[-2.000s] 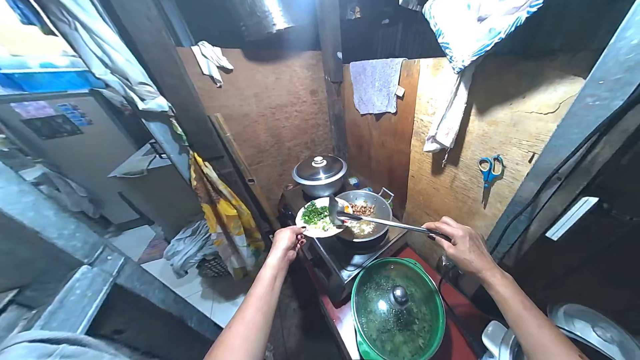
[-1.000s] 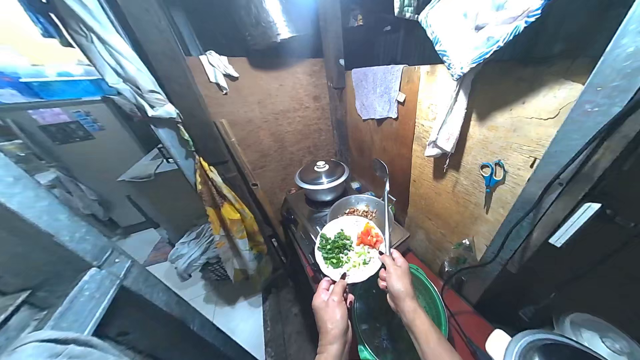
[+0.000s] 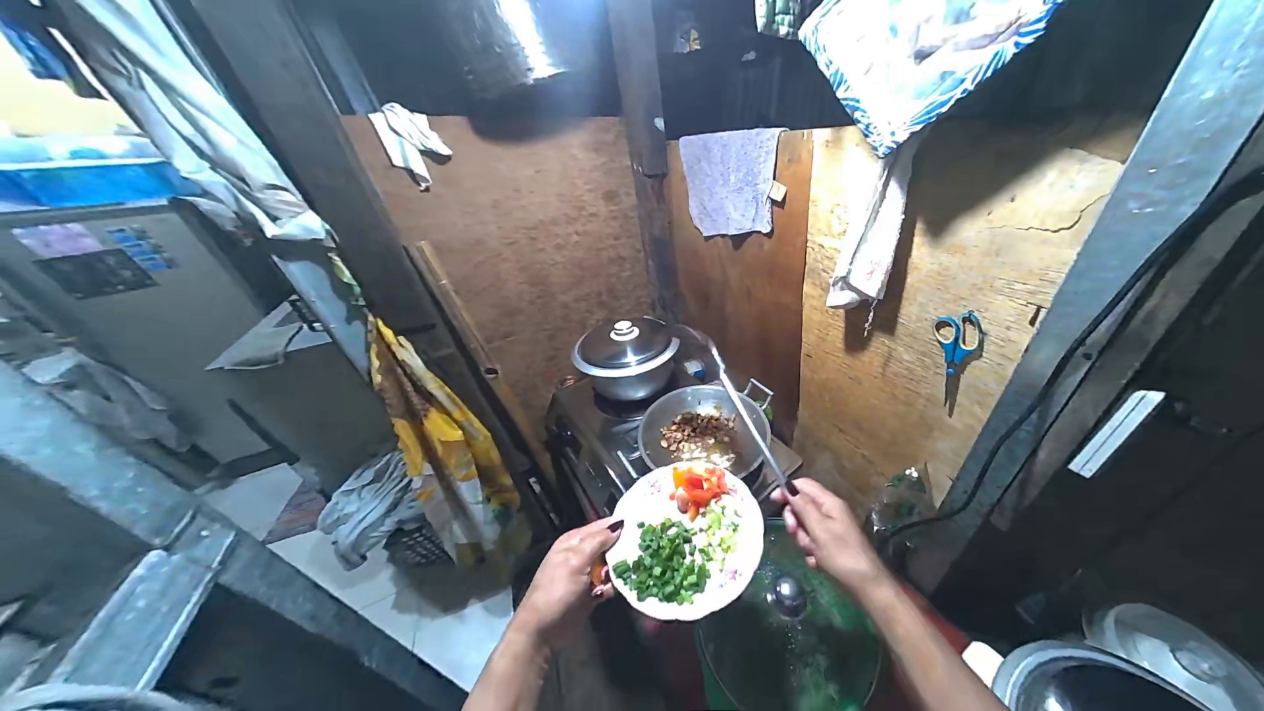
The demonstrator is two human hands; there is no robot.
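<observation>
My left hand (image 3: 571,575) grips the left rim of a white plate (image 3: 647,494), held in front of the stove. On the plate lie chopped green onion tops (image 3: 664,563), paler sliced pieces (image 3: 718,533) and chopped red tomato (image 3: 699,490) at the far edge. My right hand (image 3: 828,528) holds the handle of a metal ladle or turner (image 3: 743,413), whose far end is raised above the back of the wok. Just beyond the plate, the wok (image 3: 654,425) holds browned chopped food (image 3: 698,432) on the gas stove (image 3: 592,434).
A lidded pot (image 3: 626,360) stands on the rear left burner. Below my right hand is a green container with a glass lid (image 3: 790,642). Blue scissors (image 3: 956,346) hang on the plywood wall. A metal pot (image 3: 1076,676) is at lower right, and a yellow cloth (image 3: 444,434) hangs left.
The plate has turned, so the tomato now lies at its far edge. My left hand has moved from the near rim to the left rim, and my right hand has moved right, away from the plate.
</observation>
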